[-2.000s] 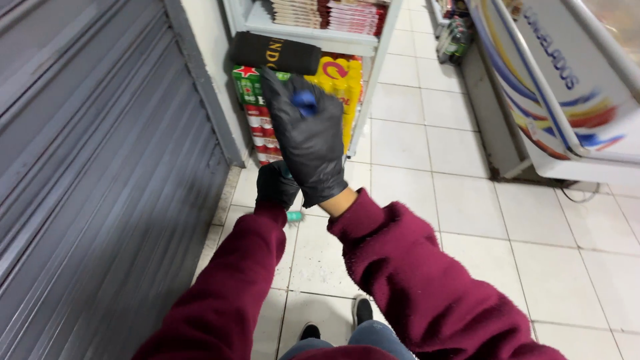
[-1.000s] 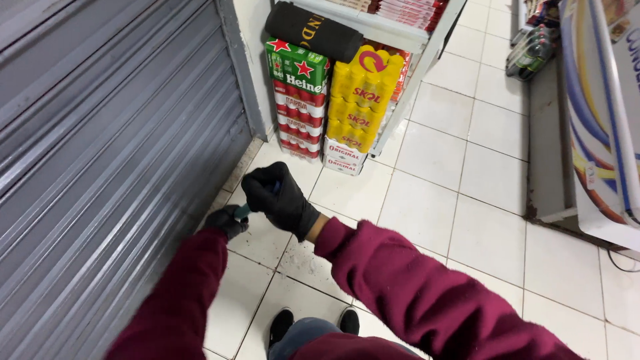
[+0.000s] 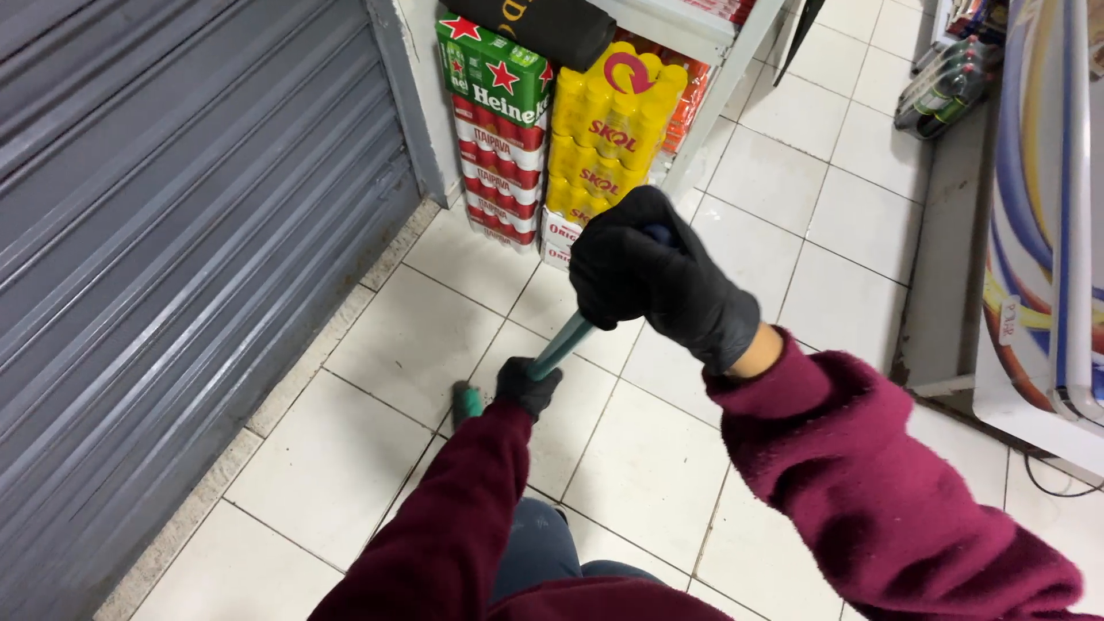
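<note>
My right hand [image 3: 660, 272], in a black glove, is closed around the upper end of a teal broom handle [image 3: 561, 346], whose dark blue tip shows at the fist. Lower on the same handle, my left hand [image 3: 528, 385], also gloved in black, grips it. The handle slants down to the left. Beyond the left hand, partly behind the sleeve, a green broom head [image 3: 467, 404] rests low over the white floor tiles [image 3: 379, 345]; its bristles are blurred.
A grey roller shutter [image 3: 207, 241] runs along the left. Stacked beer packs [image 3: 500, 155] and yellow can packs [image 3: 617, 112] stand ahead beside a white shelf, with a black rolled item [image 3: 543, 26] on top. A chest freezer [image 3: 1035, 216] and bottles [image 3: 944, 86] are at right.
Both hands have moved down from in front of the packs, where they were two seconds ago. The broom handle and green head now show more plainly. The view has shifted.
</note>
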